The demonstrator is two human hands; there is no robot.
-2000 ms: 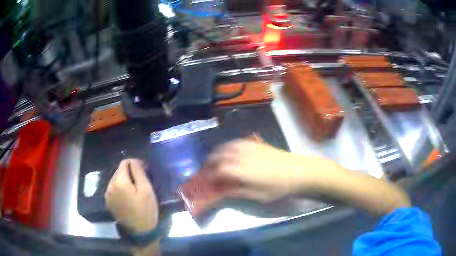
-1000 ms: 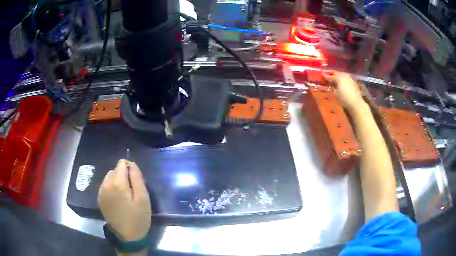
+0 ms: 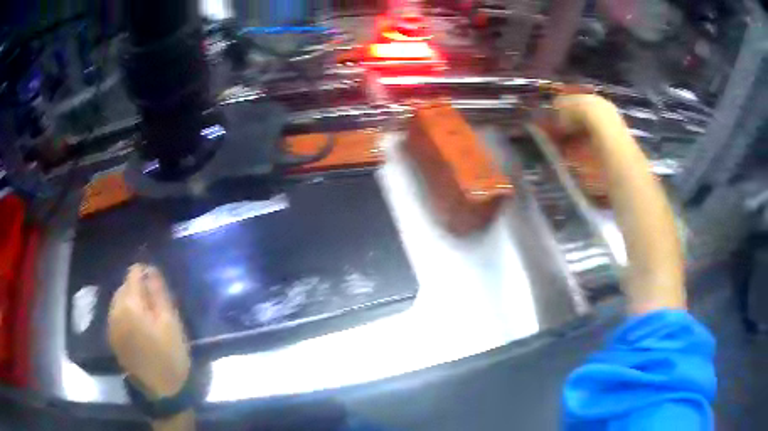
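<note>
My left hand, with a dark wristband, is over the left part of the black base plate. Its thumb and fingertips are pinched together on what looks like a thin metal pin, faint and blurred. My right hand is stretched out to the far right, at the back end of the side chute. It is blurred and its fingers are at orange-brown carrier blocks lying there; whether it grips one cannot be told. A stack of carrier blocks stands right of the base plate.
The black microscope rises over the back left of the base, with a silvery strip in front. More carriers lie behind the base. Red bins are at the left edge. A red light glows behind.
My right hand first held a carrier over the base, then reached to behind the stack, and is now at the right chute's carriers. My left hand keeps its pinch. The view has shifted right.
</note>
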